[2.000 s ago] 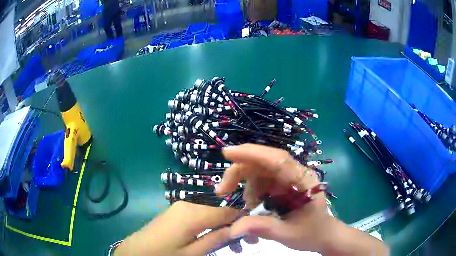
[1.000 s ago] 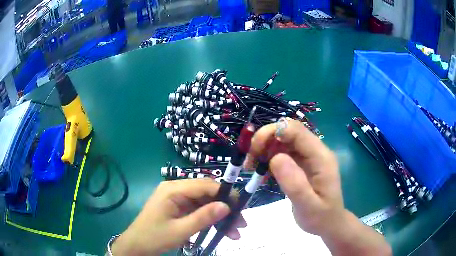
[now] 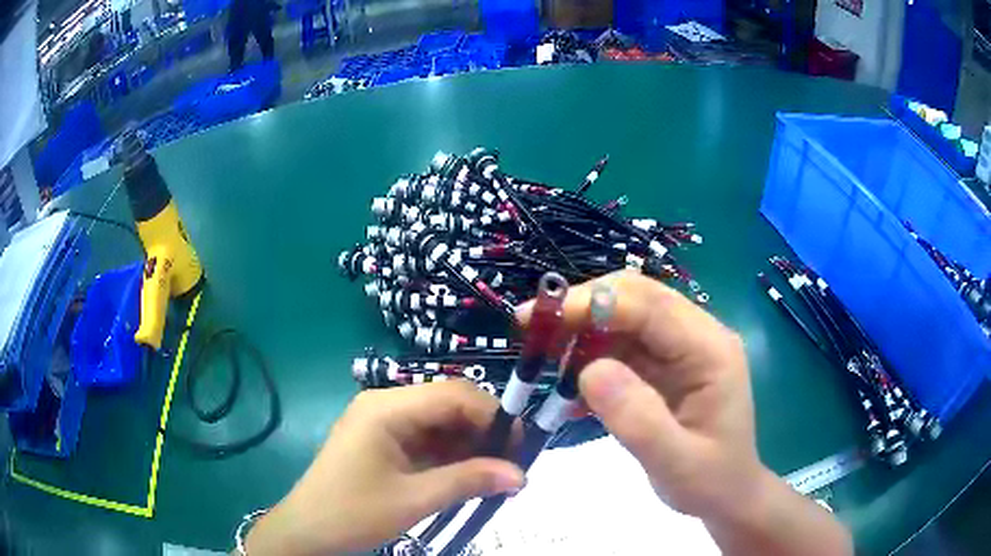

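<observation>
My left hand (image 3: pixel 397 467) is shut on two black cable assemblies (image 3: pixel 502 432) side by side, around their black cables. White marker sleeves and dark red tubing show above it, with a ring terminal (image 3: pixel 552 287) at each upper end. My right hand (image 3: pixel 663 391) holds the red-sleeved ends between thumb and fingers. The connectors at the lower ends are partly hidden near my left wrist. A white paper sheet (image 3: pixel 609 502) lies beneath both hands. A large harness pile (image 3: pixel 456 239) lies beyond them.
A blue bin (image 3: pixel 869 261) with harnesses inside stands at right, a small harness bundle (image 3: pixel 842 353) beside it. A steel ruler (image 3: pixel 831 469) lies at lower right. A yellow heat gun (image 3: pixel 165 261), black cord (image 3: pixel 266 418) and small blue bins (image 3: pixel 38 326) are at left. A person stands in the far background.
The cable ends have turned from lying low across my hands to upright, and both ring terminals now face the camera. My right hand has opened its view of the red sleeves slightly.
</observation>
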